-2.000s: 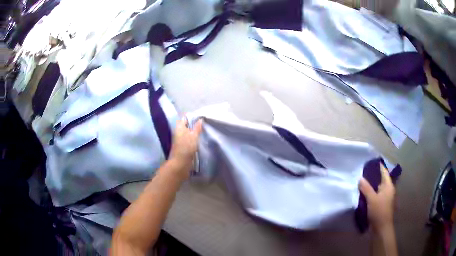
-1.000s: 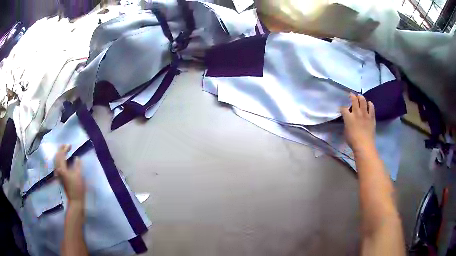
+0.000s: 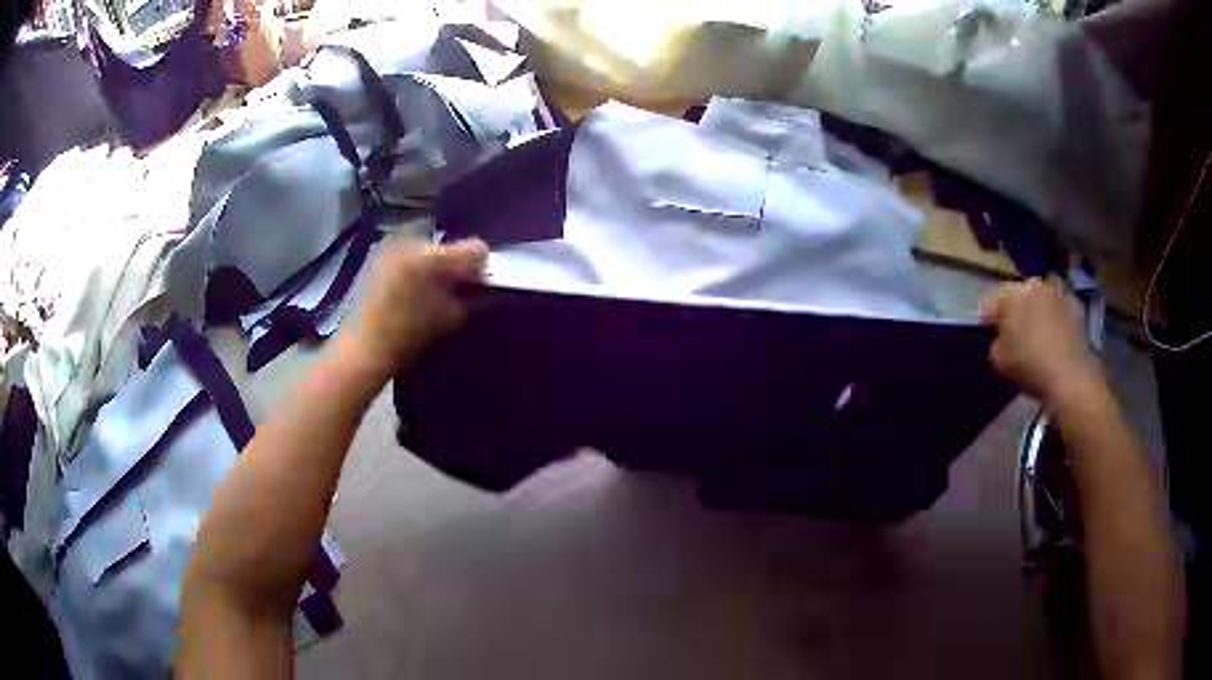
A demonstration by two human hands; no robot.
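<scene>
My left hand (image 3: pixel 432 295) and my right hand (image 3: pixel 1041 335) hold a front panel (image 3: pixel 705 392) stretched between them by its upper edge. Its dark purple-navy face side is towards me and hangs down, and a small pale spot shows on it. The panel is lifted above the table, with its lower edge uneven. Behind it lies another pale panel (image 3: pixel 638 173) with a dark flap at its left end and a short line on it.
The padded table (image 3: pixel 558 598) shows in front. Another panel (image 3: pixel 160 465) with dark bands lies at the left. Crumpled pale garment pieces (image 3: pixel 279 186) are heaped at the back left. The iron (image 3: pixel 1043 492) stands at the right, partly behind my right forearm.
My left hand has left the left panel and moved right. Both hands have taken hold of a panel from the back right and raised it, dark side towards me.
</scene>
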